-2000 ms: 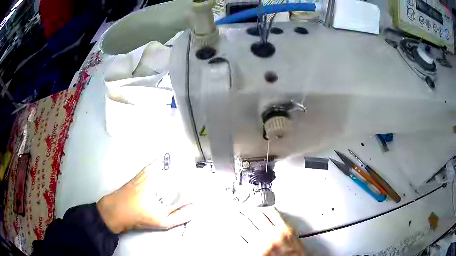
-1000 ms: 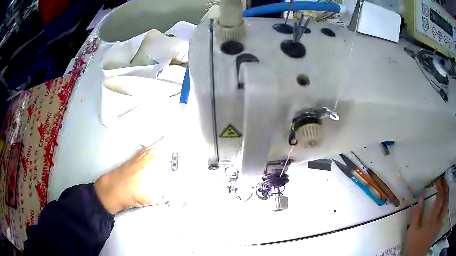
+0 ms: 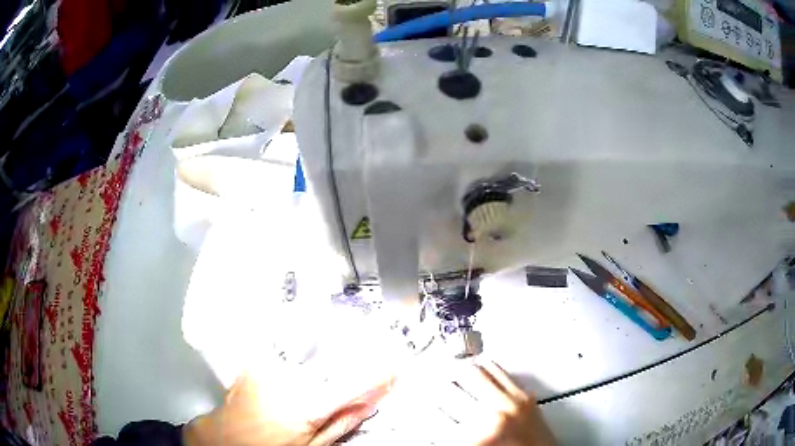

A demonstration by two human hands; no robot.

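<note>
White fabric [image 3: 228,300] lies on the table left of and in front of the needle area, washed out by the lamp. The presser foot and needle area [image 3: 453,318] is a small dark metal cluster under the off-white sewing machine head [image 3: 601,131]. My left hand [image 3: 292,414] lies on the fabric at the bottom, fingers pointing right. My right hand [image 3: 497,405] is just in front of the presser foot, partly cut off by the lower edge. Glare hides the fingertips, so I cannot tell whether either hand grips the fabric.
Thread snips [image 3: 621,300] and an orange-brown tool [image 3: 649,300] lie right of the needle, near a dark rectangle [image 3: 546,277] and a small blue tool [image 3: 664,235]. More white fabric [image 3: 222,174] is heaped behind the head. A red-printed brown board [image 3: 65,261] lies at left.
My right hand has come from the table's right end to the front of the presser foot. My left hand has moved down and right. The fabric now shows spread further left beside the needle.
</note>
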